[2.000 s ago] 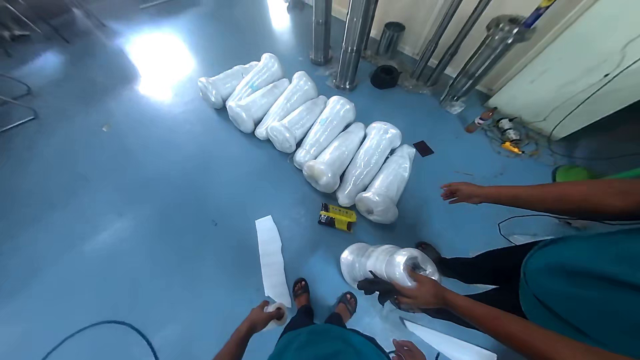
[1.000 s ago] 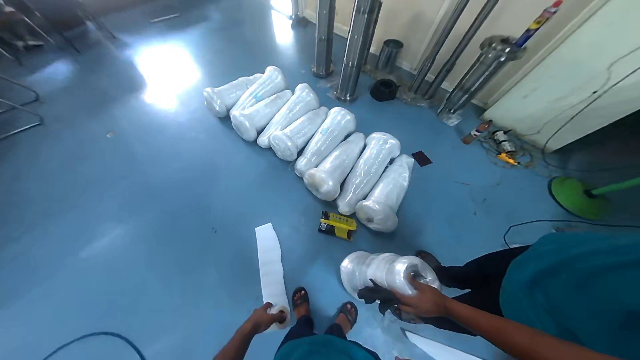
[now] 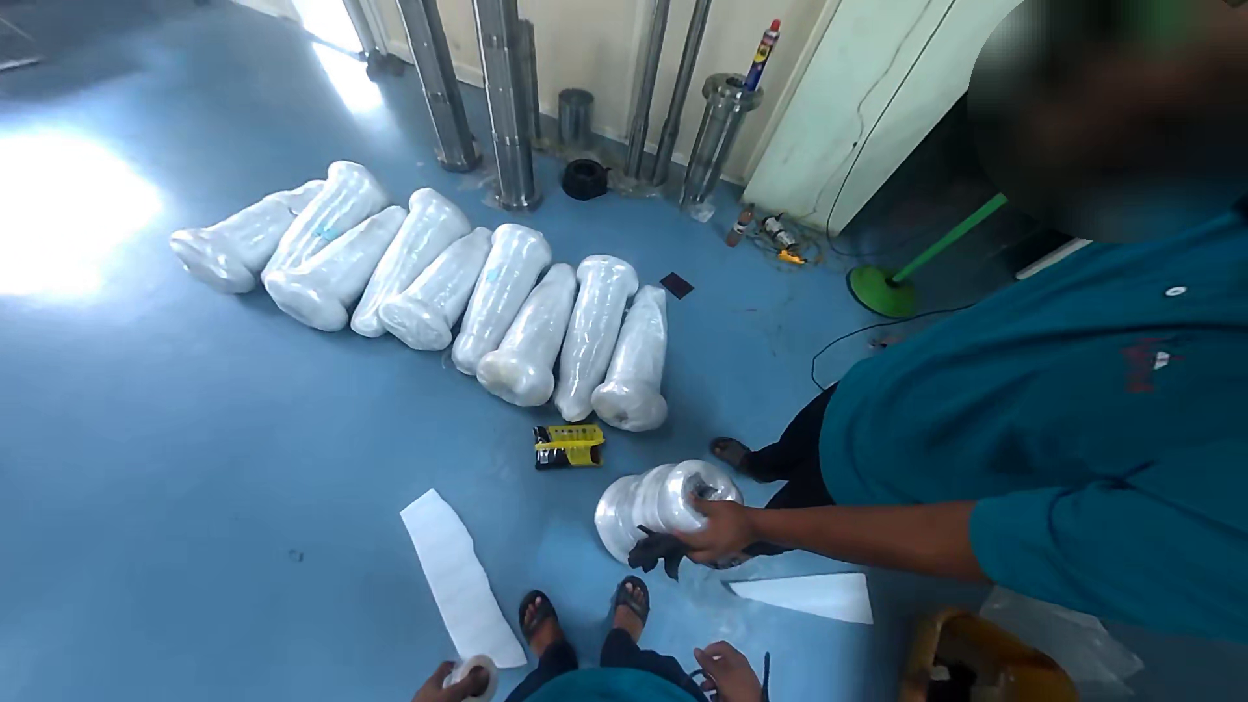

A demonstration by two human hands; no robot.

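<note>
At the bottom edge, my left hand [image 3: 450, 682] grips a roll of tape [image 3: 474, 675], right at the lower end of a white foam sheet strip [image 3: 458, 575] lying on the floor. My right hand [image 3: 729, 671] is at the bottom, right of my legs, with its fingers around the dark handles of what look like scissors [image 3: 764, 677]. In front of my feet, a co-worker's hand [image 3: 717, 531] holds a stack of plastic-wrapped rings [image 3: 663, 505], with a dark glove [image 3: 659, 552] beside it. A row of plastic-wrapped flanged parts [image 3: 517, 366] lies beyond a yellow and black packet [image 3: 568, 447].
The co-worker in a teal shirt [image 3: 975, 419] stands at the right. Metal columns [image 3: 507, 107] stand along the wall, near a black ring [image 3: 585, 179]. A green stand base [image 3: 880, 292], a cable [image 3: 858, 331], another white sheet [image 3: 809, 595] and an orange container [image 3: 985, 653] are on the right.
The view has shifted to the right, showing more of the co-worker. The co-worker's outstretched hand from two seconds ago is no longer seen there. The wrapped rings remain in the co-worker's grasp.
</note>
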